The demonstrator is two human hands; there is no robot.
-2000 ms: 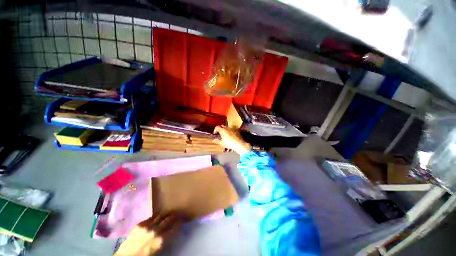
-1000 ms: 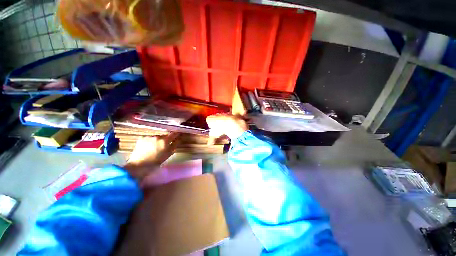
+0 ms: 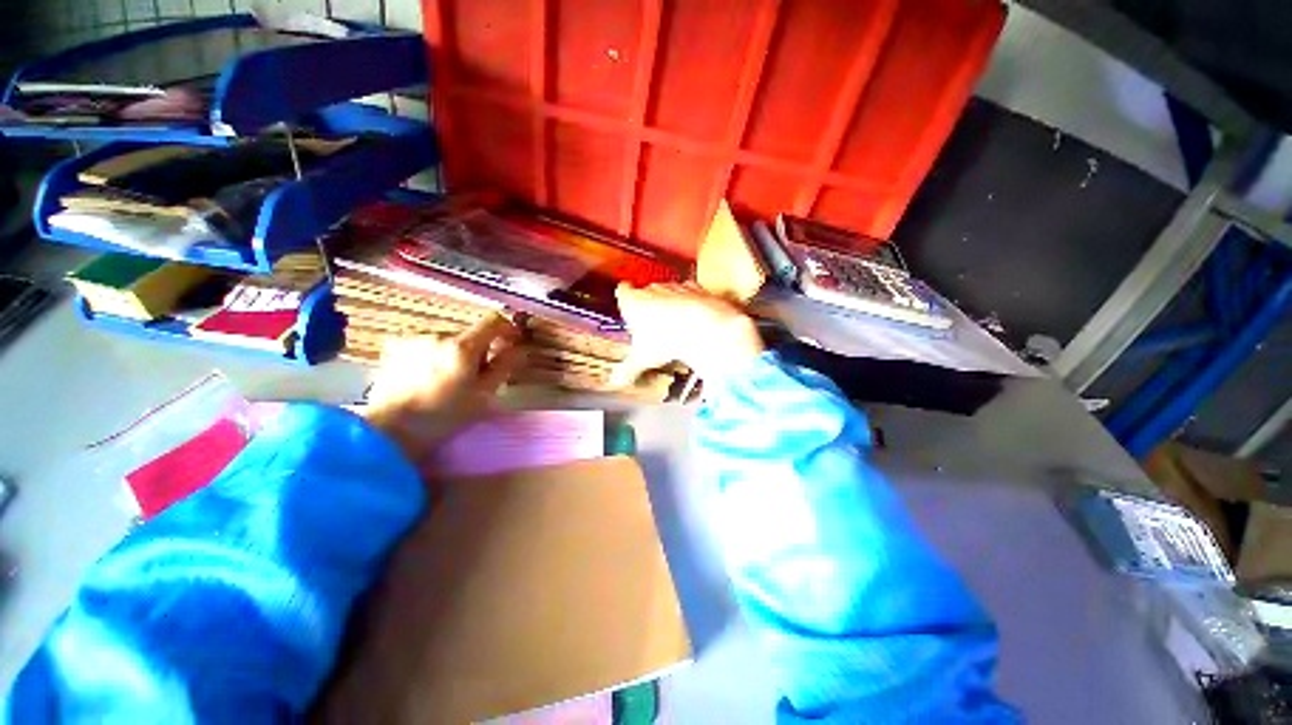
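The stack of kraft envelopes or folders [image 3: 567,354] lies before the red panel, with papers and a clear-wrapped item on top. My left hand [image 3: 446,380] is at its front edge, fingers bent against the layers. My right hand [image 3: 684,337] is at its right end, fingers over the top and front edge. Whether either hand grips a layer cannot be told. A kraft card [image 3: 531,588] lies nearer me on a pink sheet [image 3: 517,441], with a dark green board edge [image 3: 619,441] showing. A pink-red card [image 3: 189,467] in a clear bag lies left, partly behind my left sleeve.
Blue letter trays [image 3: 284,227] with papers stand at back left. The upright red panel [image 3: 694,106] is behind the stack. A dark box [image 3: 893,380] with papers and a calculator [image 3: 864,272] is to its right. A clear-bagged item [image 3: 1169,535] lies far right.
My left hand has moved from the kraft card to the front of the stack. My right hand stays at its right end. The view has moved closer, and the hanging bag has left it.
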